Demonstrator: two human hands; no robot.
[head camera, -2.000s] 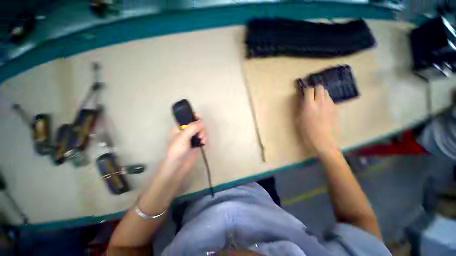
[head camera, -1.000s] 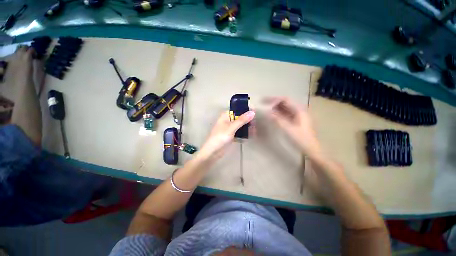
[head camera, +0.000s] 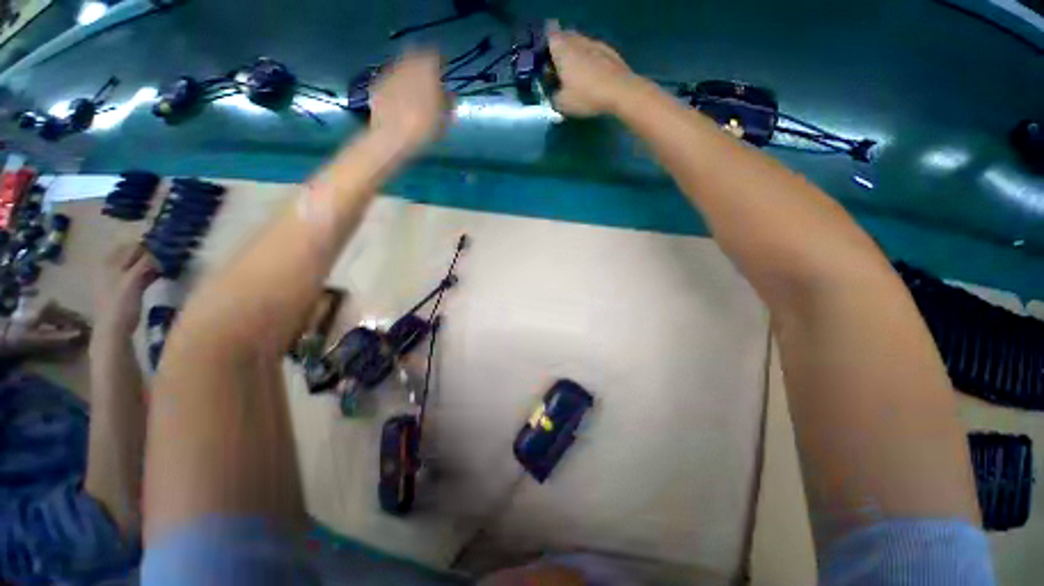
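Observation:
Both my hands reach over the green conveyor at the top. My right hand (head camera: 586, 73) holds a black unit (head camera: 532, 66) by its right side. My left hand (head camera: 410, 96) is blurred and lies over another black unit (head camera: 360, 92); its grip cannot be made out. A black case with a yellow patch (head camera: 554, 429) lies tilted on the cardboard in front of me, its thin cable running toward the near edge. Unfinished units (head camera: 364, 353) with cables lie in a cluster left of it, and one case (head camera: 397, 464) lies nearer me.
More cabled units (head camera: 733, 110) lie along the green conveyor (head camera: 641, 172). A long row of stacked covers (head camera: 994, 343) and a shorter block (head camera: 1001, 481) are at the right. Another person's hand and arm (head camera: 115, 298) are at the left, by black parts (head camera: 183, 218).
The black case left my left hand and now lies on the cardboard. Both hands have moved up to the conveyor, and my right hand has taken hold of a unit. The view has shifted.

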